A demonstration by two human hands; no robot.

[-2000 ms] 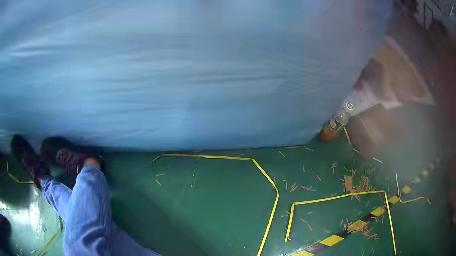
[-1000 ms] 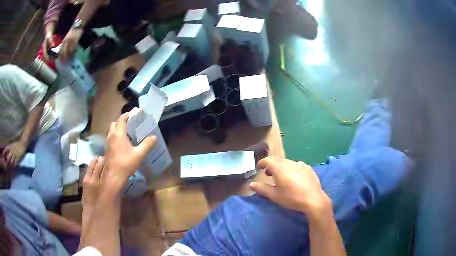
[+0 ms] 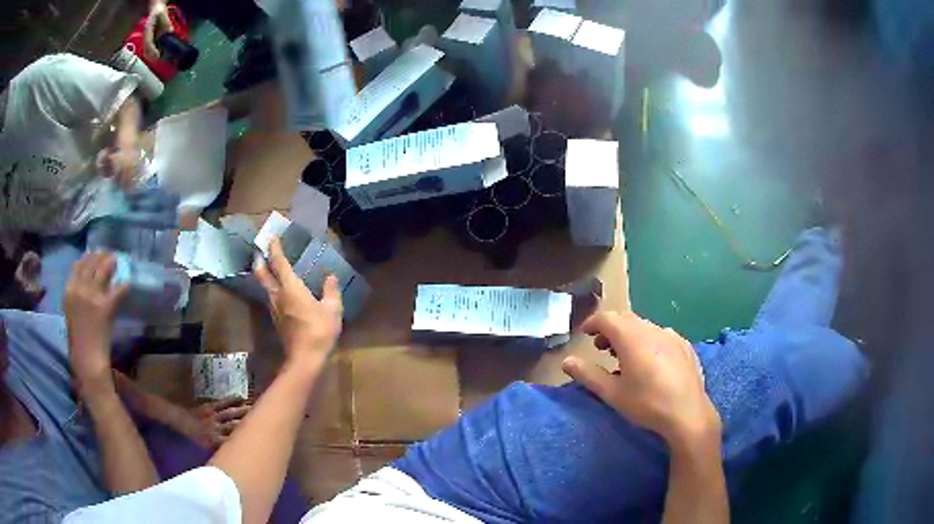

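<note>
A pale blue-white printed carton (image 3: 492,311) lies on brown cardboard in front of me. My right hand (image 3: 645,374) is open beside its right end, above my thigh, with fingers bent and apart. My left hand (image 3: 299,312) reaches to an upright, tilted carton (image 3: 333,274) with open flaps. Its fingers and thumb are apart and overlap the carton; whether they grip it is unclear. Another printed carton (image 3: 425,166) lies on a cluster of black tubes (image 3: 487,222), with a second carton (image 3: 394,94) behind it.
Several cartons stand behind the tubes, and one carton (image 3: 592,194) stands at the cardboard's right edge. A blurred carton (image 3: 312,61) is at the top. Neighbouring people's arms and hands are at the left, near a labelled brown box (image 3: 221,376). Green floor (image 3: 696,205) lies right.
The view has swung from the blue sheet to the goods, then shifted slightly. My left hand has drawn slightly back on the flapped carton. The blurred carton has appeared at the top.
</note>
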